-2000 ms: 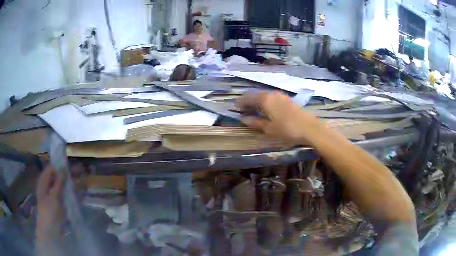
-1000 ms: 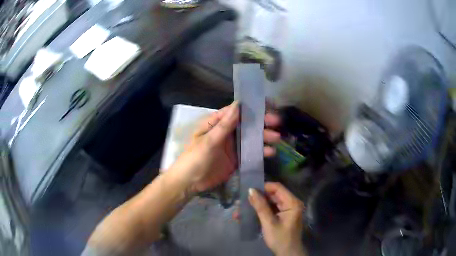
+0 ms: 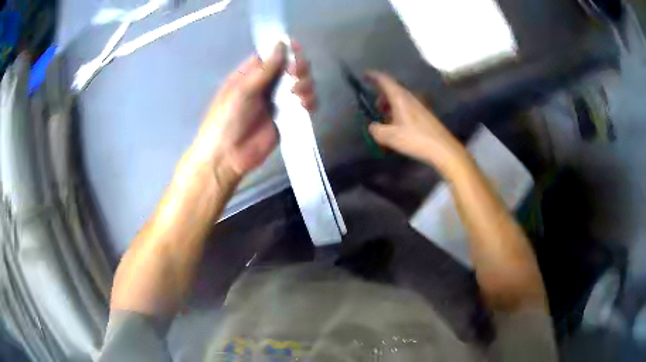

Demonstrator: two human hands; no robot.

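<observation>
My left hand (image 3: 248,106), bare, grips a narrow strip pattern (image 3: 301,159) near its upper part. The strip shines white under the light and its lower end hangs over my lap; a dark line runs near its right edge, perhaps a second layer. My right hand (image 3: 400,117), to the right of the strip and apart from it, holds dark scissors (image 3: 363,93) over the grey table (image 3: 163,120). The blades point up and left. The handles are mostly hidden in the fingers.
A bright white stack (image 3: 464,35) lies at the table's upper right. Thin white offcuts (image 3: 170,30) lie at the upper left. A pale flat sheet (image 3: 471,191) is below the table edge, partly behind my right forearm. Grey folded material (image 3: 35,212) runs down the left side.
The view has turned back to the table. My right hand has let go of the strip and taken the scissors, which lay on the table a second ago. My left hand still holds the strip.
</observation>
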